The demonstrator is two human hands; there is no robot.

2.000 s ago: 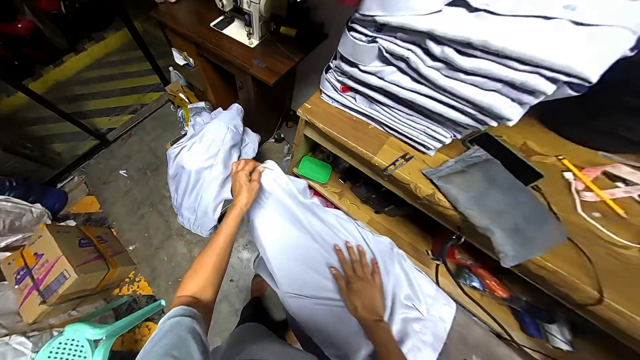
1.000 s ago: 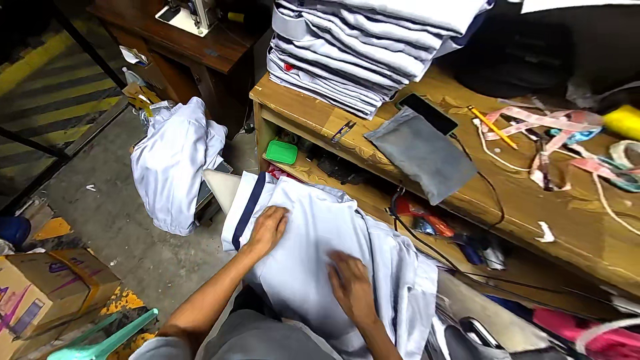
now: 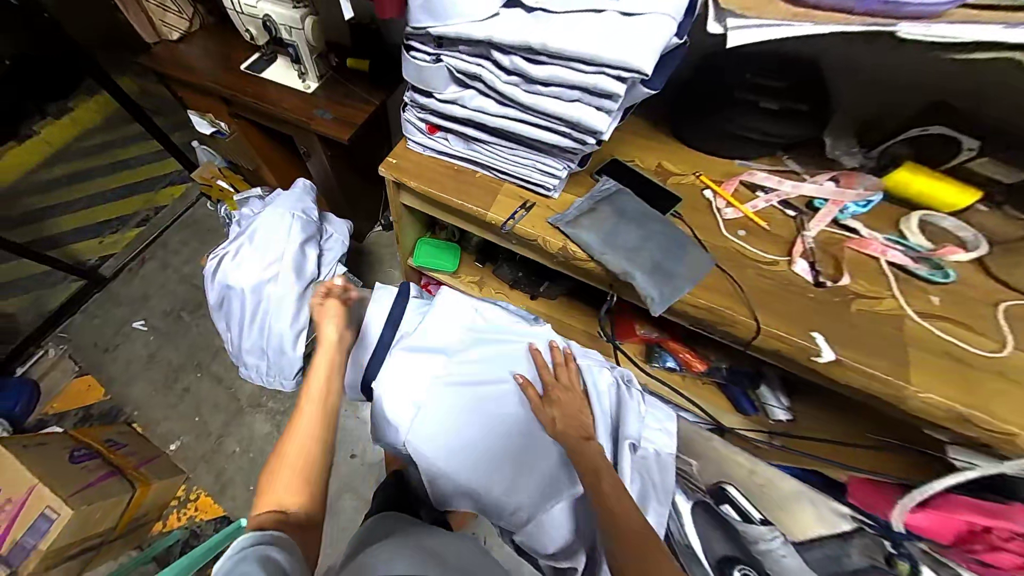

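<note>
A pale garment (image 3: pixel 472 400) with a dark blue band at its left end lies spread over an ironing board (image 3: pixel 768 480), only part of which shows. My right hand (image 3: pixel 560 396) rests flat on the cloth, fingers spread. Just beyond the banded end is my left hand (image 3: pixel 336 308), blurred, with its fingers bent; whether it holds any cloth is unclear. To its left a heap of pale garments (image 3: pixel 268 280) hangs low over something hidden. An iron (image 3: pixel 732 532) stands at the board's right end, right of the garment.
A wooden bench (image 3: pixel 904 344) on the right bears folded garments (image 3: pixel 520 80), a grey pouch (image 3: pixel 640 248), a phone (image 3: pixel 636 184), thread snips (image 3: pixel 518 216), a pencil (image 3: pixel 732 200) and tape measures. Cables hang along its front. A sewing machine (image 3: pixel 280 36) stands behind; a cardboard box (image 3: pixel 88 488) is lower left.
One second ago both hands were on the garment; my left hand has since moved left, past its banded end. The right hand now lies flat. Two seconds ago the dark band was not in view.
</note>
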